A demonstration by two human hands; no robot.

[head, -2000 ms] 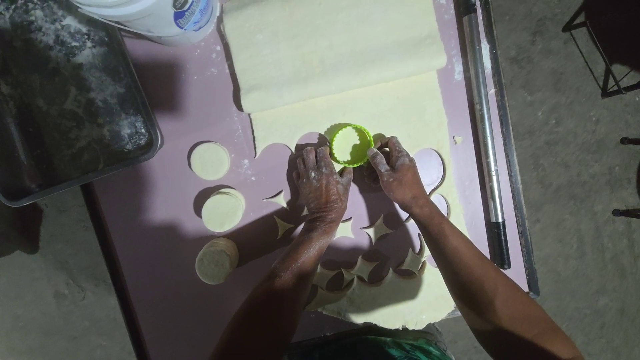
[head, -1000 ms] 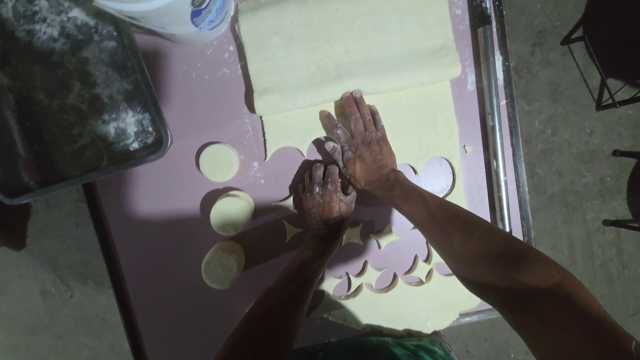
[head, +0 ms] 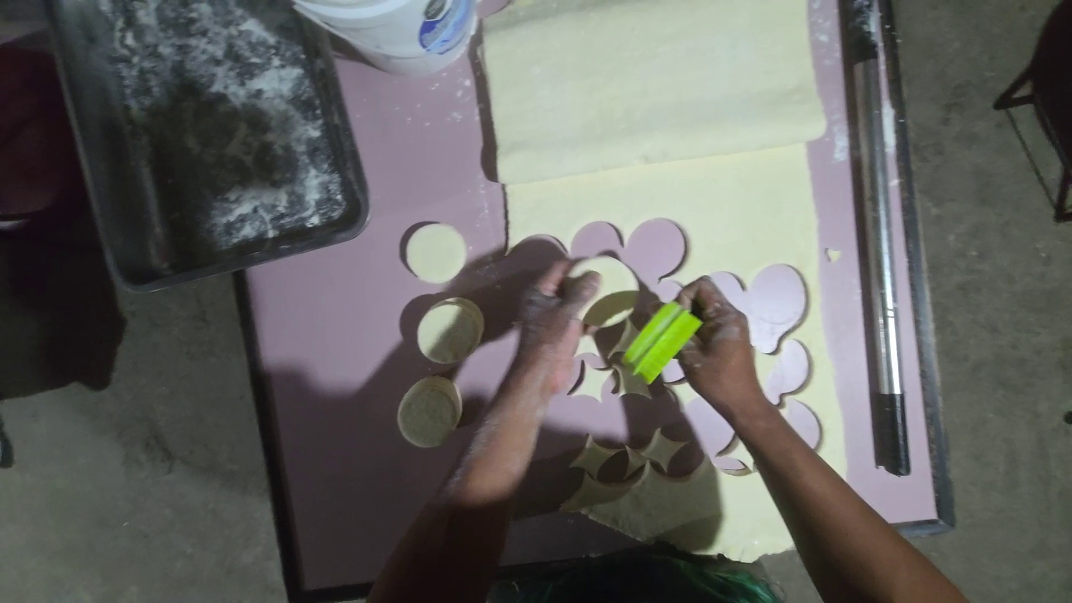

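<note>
A cut round of pale dough (head: 609, 285) is held in my left hand (head: 557, 314), between thumb and fingers, above the cut area. My right hand (head: 716, 335) grips a bright green round cutter (head: 662, 342), tilted on its side just right of that round. Under both hands lies a sheet of rolled dough (head: 737, 201) with round holes and star-shaped scraps (head: 667, 448); its far part is folded over (head: 653, 84). To the left, dough rounds stand in a column: one at the top (head: 436, 252), and two stacks, a middle one (head: 450, 331) and a lower one (head: 429, 411).
A dark metal tray (head: 218, 142) dusted with flour is at the upper left, beside a white plastic bucket (head: 402, 38). A metal tube with black ends (head: 879, 234) lies along the right edge of the purple tabletop (head: 352, 502). Dark furniture (head: 1057, 84) stands beyond on the right.
Two seconds ago the green cutter was on the dough between my hands; now it is lifted and tilted in my right hand. My left hand has taken hold of a dough round.
</note>
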